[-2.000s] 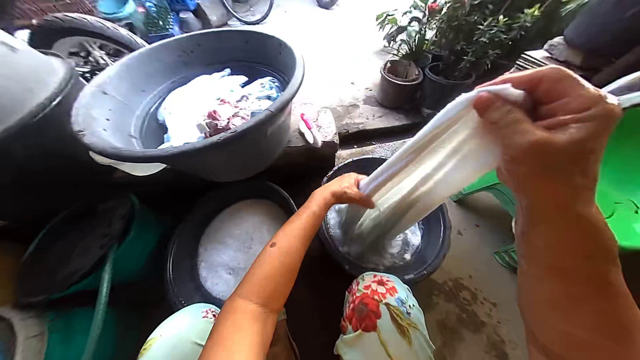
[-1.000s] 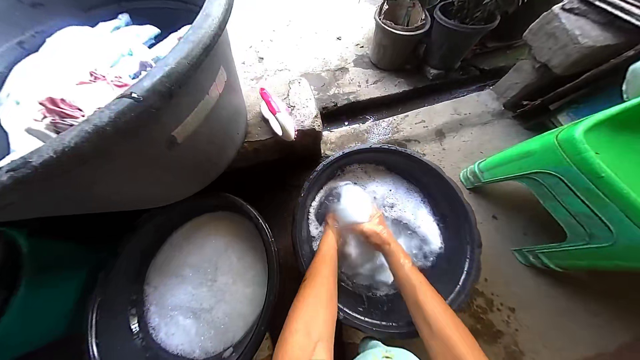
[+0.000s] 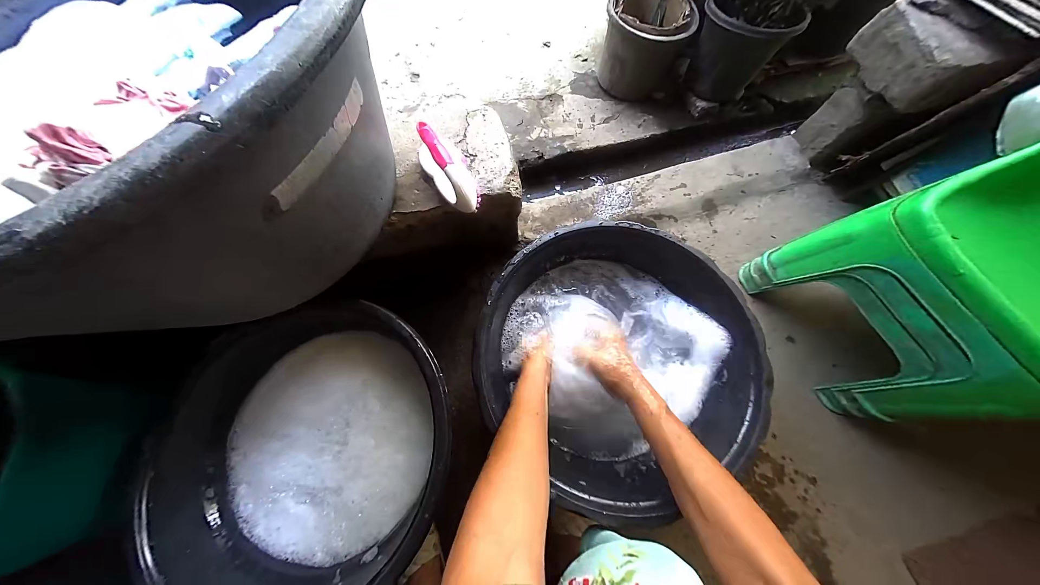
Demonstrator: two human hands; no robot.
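Observation:
Both my hands are down in a round black basin (image 3: 751, 390) of soapy water, on a white cloth (image 3: 678, 349) that is partly under the surface. My left hand (image 3: 536, 345) is at the cloth's left part, its fingers hidden by suds and glare. Close beside it, my right hand (image 3: 605, 357) touches the bunched middle of the cloth, and its fingertips are blurred. Whether either hand grips the fabric cannot be made out. Wet cloth spreads out to the right of my right hand.
A second black basin (image 3: 439, 406) with sudsy water stands at left. Behind it rises a large grey tub (image 3: 268, 187) of laundry. A pink-and-white brush (image 3: 447, 166) lies on a concrete ledge. A green plastic stool (image 3: 918, 244) is at right; plant pots (image 3: 646, 53) stand beyond a gutter.
Two seconds ago my hands held the white cloth stretched up above the basin; both hands and cloth are now down in the water. The view has tilted down.

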